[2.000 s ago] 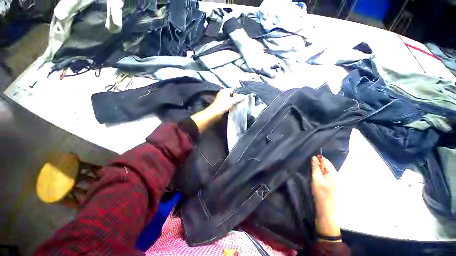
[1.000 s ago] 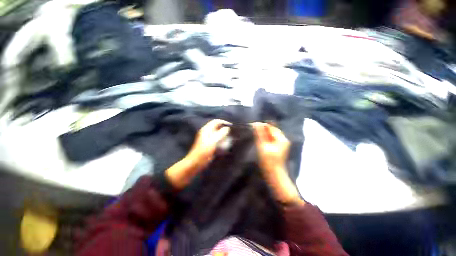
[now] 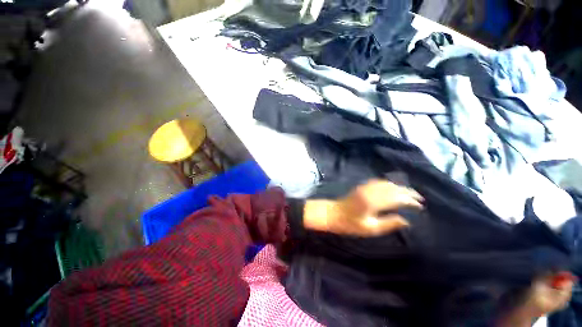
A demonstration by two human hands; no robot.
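A near-black denim jacket [image 3: 447, 255] is spread over the front of the table and my lap, its sleeve [image 3: 300, 115] lying out to the far left. My left hand [image 3: 376, 207] is over the jacket's middle with the fingers apart, slightly blurred, and no cloth pinched. My right hand [image 3: 542, 294] is at the lower right on the jacket's edge, blurred and partly dark. A small orange-red thing [image 3: 561, 280] shows at its fingers, perhaps thread snips. I cannot tell whether they also hold cloth.
Light denim garments [image 3: 421, 115] lie beyond the jacket, with a dark heap [image 3: 357, 38] at the back. A white table [image 3: 210, 70] has its left edge beside a yellow-topped stool [image 3: 177, 140] and a blue container [image 3: 198, 198]. Thread scraps [image 3: 246, 45] lie near that edge.
The view has swung left, showing more floor and the stool. My hands, close together over the jacket a second ago, are now far apart; my left hand has opened.
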